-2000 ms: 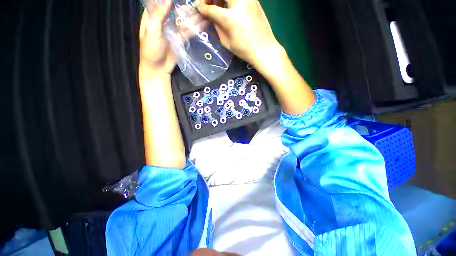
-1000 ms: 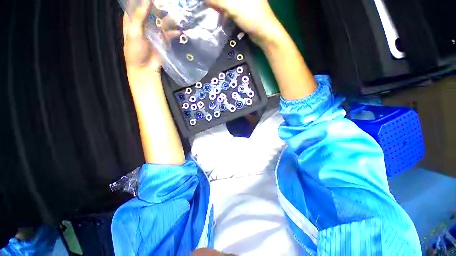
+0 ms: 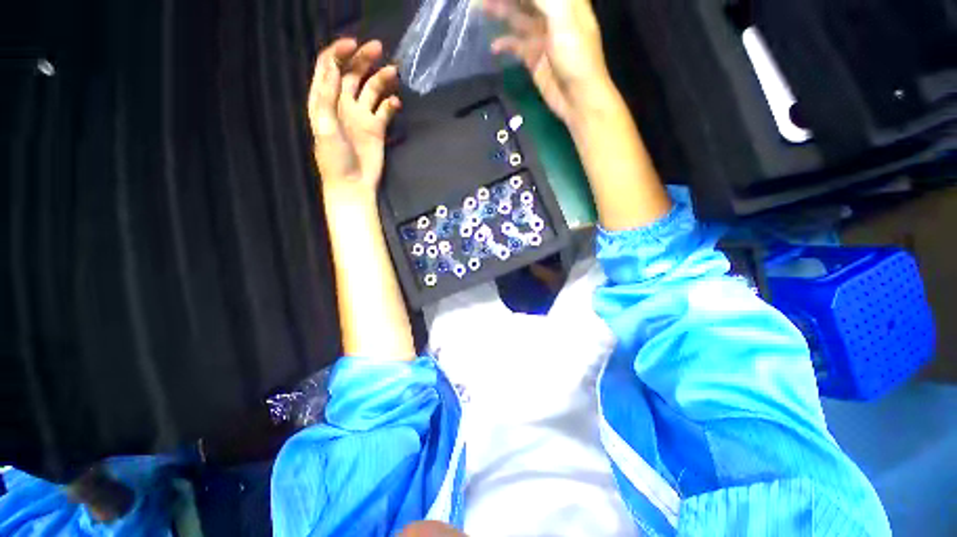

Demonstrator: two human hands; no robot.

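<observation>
The black parts tray (image 3: 446,152) lies in front of me. Its near recess holds many dark parts with pale rings (image 3: 474,229). A few more ringed parts (image 3: 503,136) lie on its raised far area at the right. My left hand (image 3: 354,117) is open and empty beside the tray's far left corner, fingers apart and curled. My right hand (image 3: 551,52) is above the tray's far right, holding a clear plastic bag (image 3: 446,47) at its fingertips. The top edge cuts off the bag, and the grip is blurred. No rings show in the visible part of the bag.
A green surface (image 3: 556,173) shows right of the tray. Black ribbed sheets (image 3: 189,231) stand at the left, with more black covers at the right. A blue perforated basket (image 3: 876,325) is at the right. Crumpled clear plastic (image 3: 299,401) lies by my left sleeve. Another person's blue sleeve (image 3: 136,472) shows lower left.
My left hand has let go of the bag and opened. The bag has moved up and away, beside my right hand. The tray's far area is now uncovered.
</observation>
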